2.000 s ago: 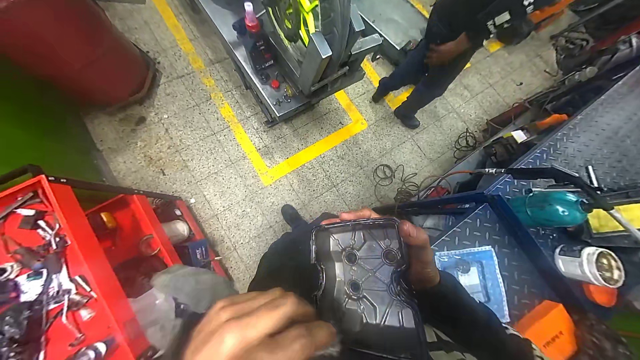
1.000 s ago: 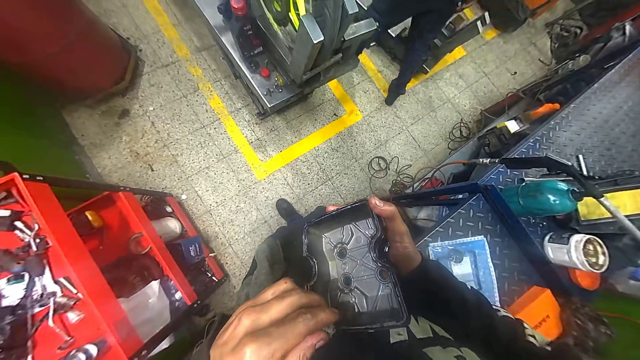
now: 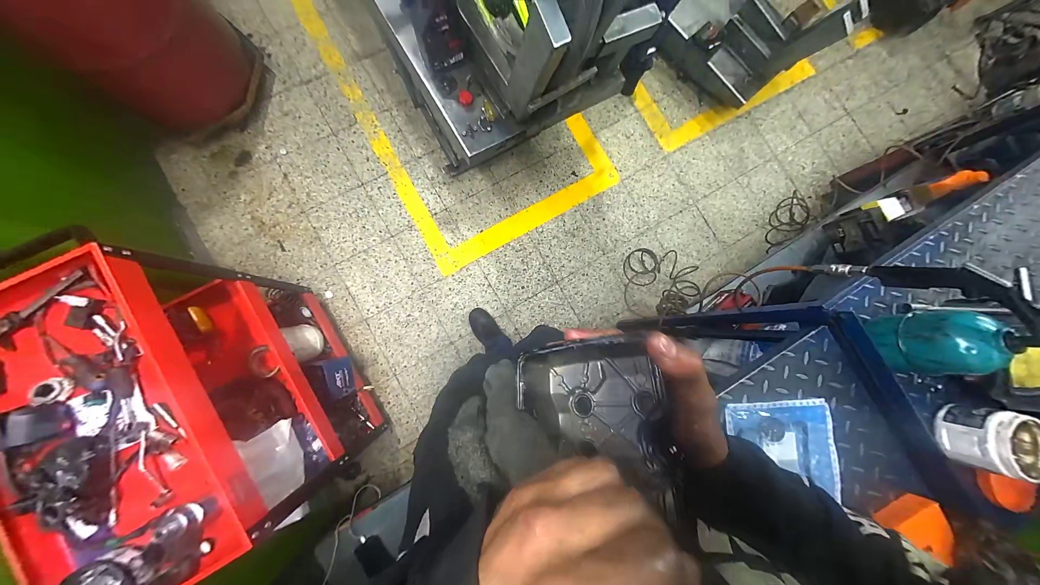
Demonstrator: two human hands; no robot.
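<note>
A dark, ribbed engine cover point(image 3: 597, 398), shaped like a shallow pan with round bosses, is held with its inside facing up. My right hand point(image 3: 691, 398) grips its right side, thumb over the rim and some fingertips at the far edge. Blurred, my left hand point(image 3: 585, 524) is over the near part of the cover, back of the hand up; its fingertips are hidden, so what it holds cannot be told. Grey cloth point(image 3: 512, 431) lies against the cover's left side; whether it is a rag or clothing is unclear.
At left stands a red tool cart point(image 3: 227, 455) with metal parts. At right, a diamond-plate workbench point(image 3: 812, 374) carries a teal bottle point(image 3: 942, 341), a white tub point(image 3: 987, 439) and a blue-edged cloth point(image 3: 784, 439). Cables point(image 3: 666, 280) lie on the floor. A metal lift table point(image 3: 487, 146) stands ahead.
The person near the lift table has mostly gone from view. My left hand has moved from the cover's left side to its near part. My right hand still holds the cover.
</note>
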